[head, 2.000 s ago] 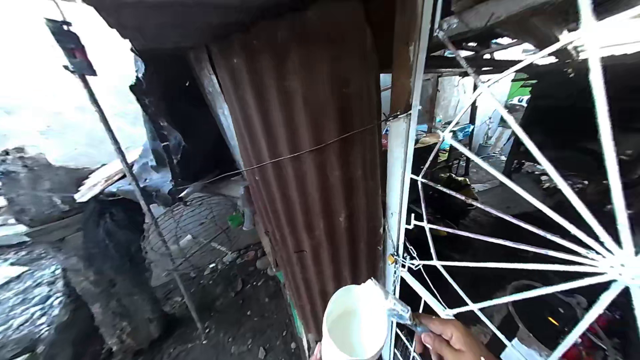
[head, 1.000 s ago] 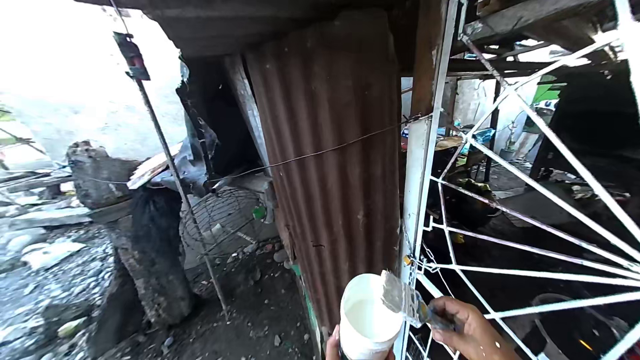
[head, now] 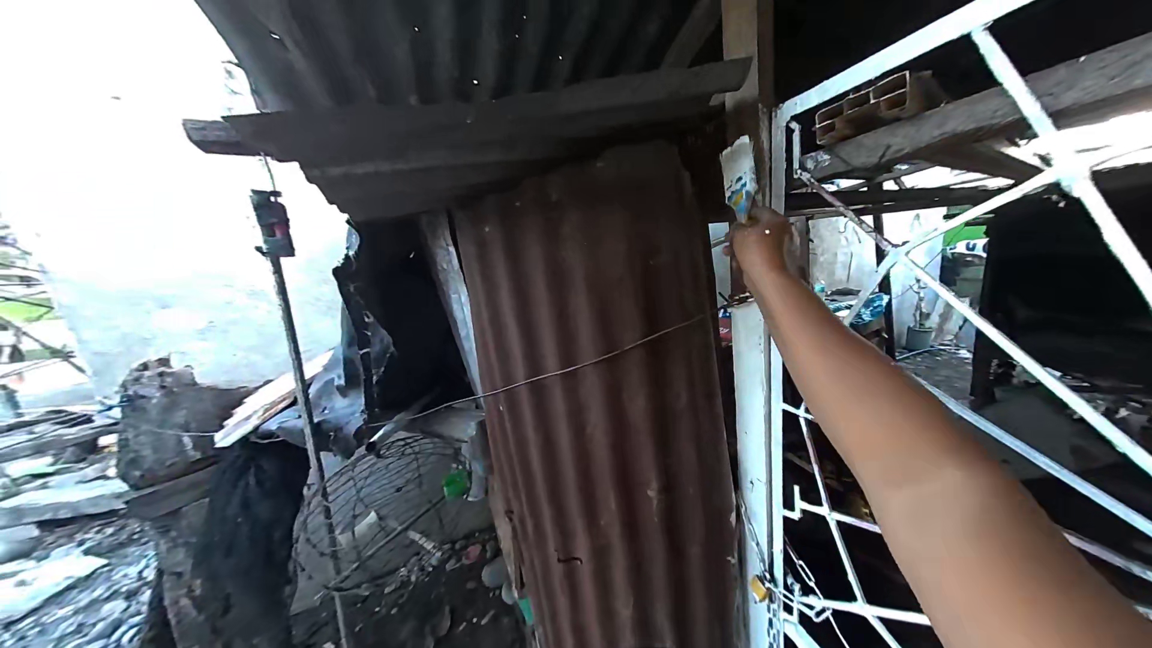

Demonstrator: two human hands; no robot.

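Observation:
My right hand [head: 761,241] is raised at the upper right, shut on a paintbrush [head: 740,178] whose bristles carry white paint and point upward. The brush is in front of the bare wooden post [head: 745,99], above the part painted white [head: 751,396]. Whether the bristles touch the wood is hard to tell. Beside the post stands a white metal gate [head: 972,216] of welded bars, and my forearm crosses in front of it. My left hand is out of view, and so is the paint container.
A rusty corrugated metal sheet [head: 594,396] stands left of the post, with a thin wire [head: 576,367] across it. A brass padlock [head: 759,589] and chain [head: 814,605] hang low at the gate. A thin pole [head: 301,387] rises at the left, under a corrugated roof edge [head: 504,126].
My right hand has risen with the brush from the white paint container to the upper post. The container and my left hand have left the view, which has tilted upward.

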